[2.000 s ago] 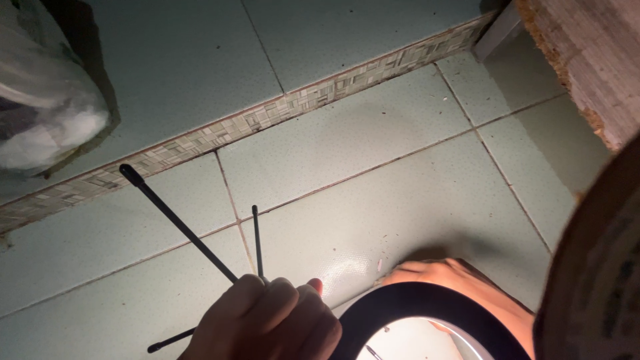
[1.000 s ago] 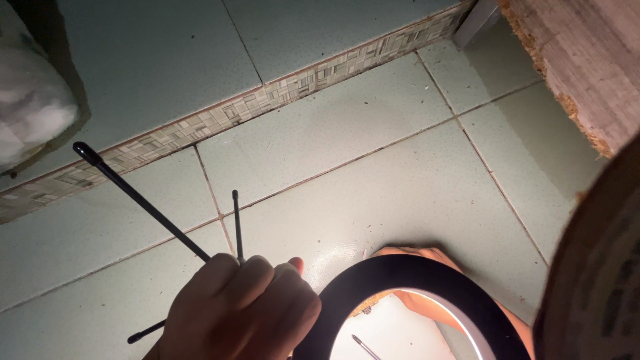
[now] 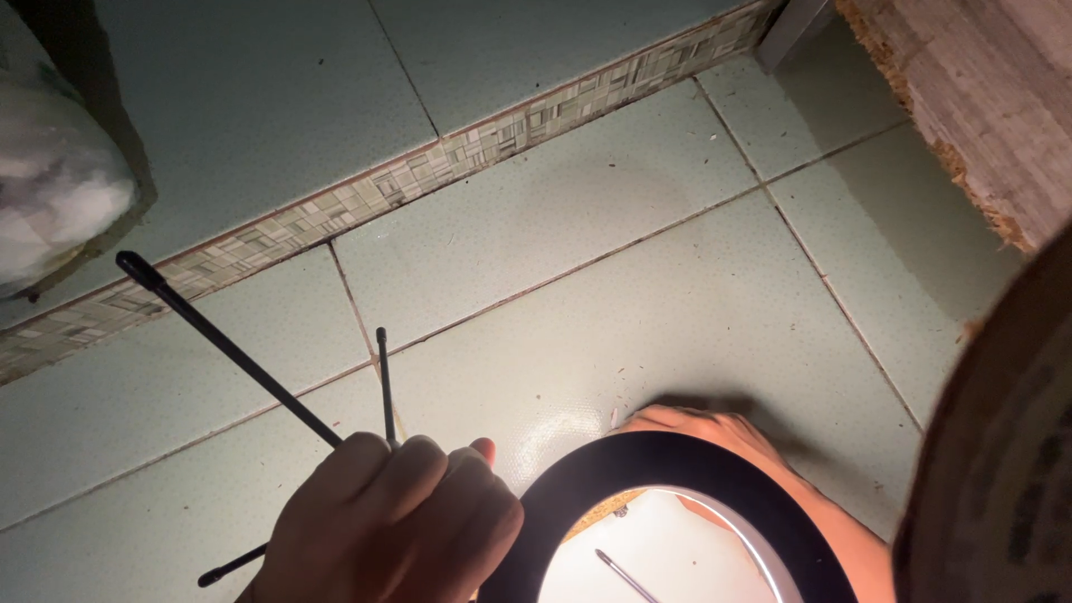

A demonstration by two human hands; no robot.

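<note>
My left hand [image 3: 389, 519] is closed around a black stand with thin legs [image 3: 243, 364] that end in dark caps. One leg points up left, a shorter one up, another down left. Right of that hand is a lit ring light [image 3: 670, 461] with a black rim, in the lower part of the view. Behind its rim my right hand [image 3: 712, 431] is low over the floor; its fingertips are mostly hidden, so what it holds cannot be told. Through the ring a thin metal shaft with a pointed tip [image 3: 624, 574] and a brown chipped edge [image 3: 599, 512] show.
Pale green floor tiles [image 3: 586, 335] carry small debris. A low step with a mosaic-patterned face [image 3: 502, 134] crosses behind. A white plastic bag [image 3: 59, 184] sits on the step at left. A board with a ragged edge [image 3: 963, 84] is at upper right; a dark rounded object [image 3: 988, 435] fills the right edge.
The ring light has risen a little in view, and more of its opening and of the metal shaft shows. My left hand stays closed on the stand.
</note>
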